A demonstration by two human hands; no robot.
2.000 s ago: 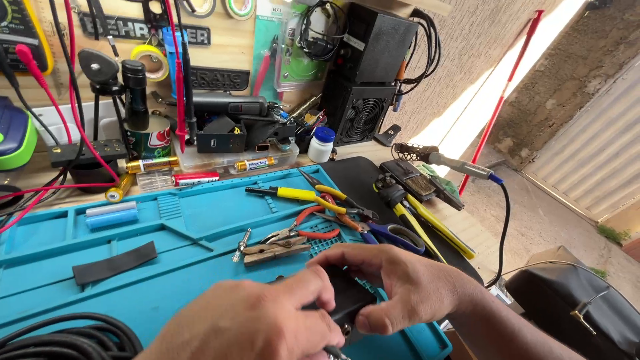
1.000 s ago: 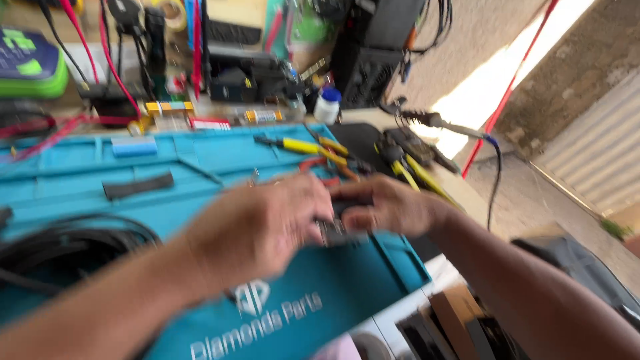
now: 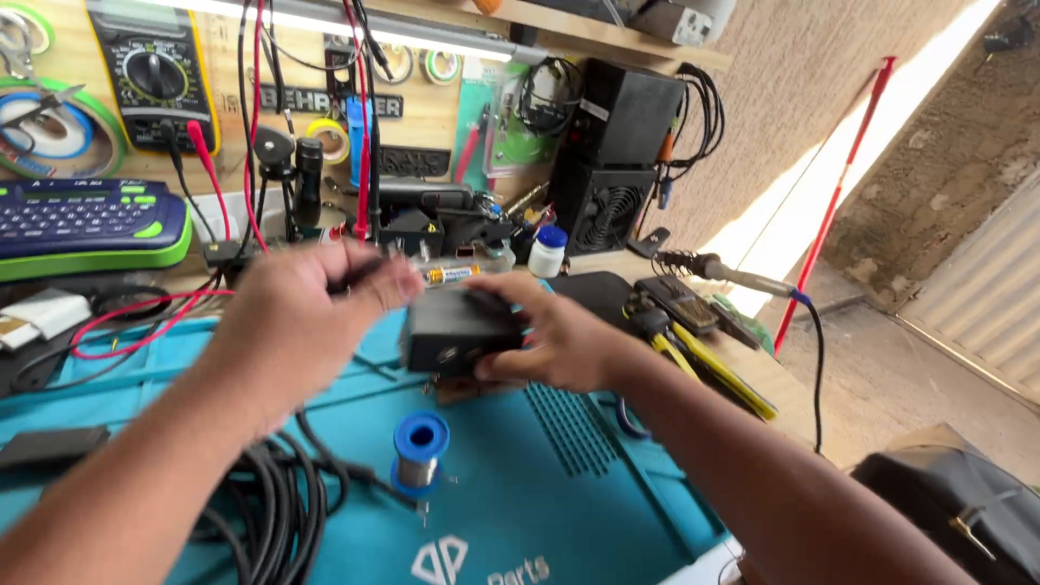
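My right hand (image 3: 552,329) grips a small black box (image 3: 459,329) from its right side, above the teal work mat (image 3: 569,512). Just left of the box, my left hand (image 3: 325,301) is blurred, with its thumb and fingers closed on a small dark thing that I cannot make out. Below the box stands a spool of solder wire with blue flanges (image 3: 420,451). A coiled black cable (image 3: 280,504) lies beneath my left forearm, its stripped end near the spool.
At right, a soldering iron (image 3: 747,276) rests in its coil holder beside yellow-handled tools (image 3: 715,374). A white bottle with a blue lid (image 3: 548,252), an AA battery (image 3: 453,274), a label maker (image 3: 89,223) and a multimeter (image 3: 154,77) are towards the back.
My hands, together around a dark object earlier, are now apart, with the box in my right hand and my left hand off to its left. The view has shifted left and up.
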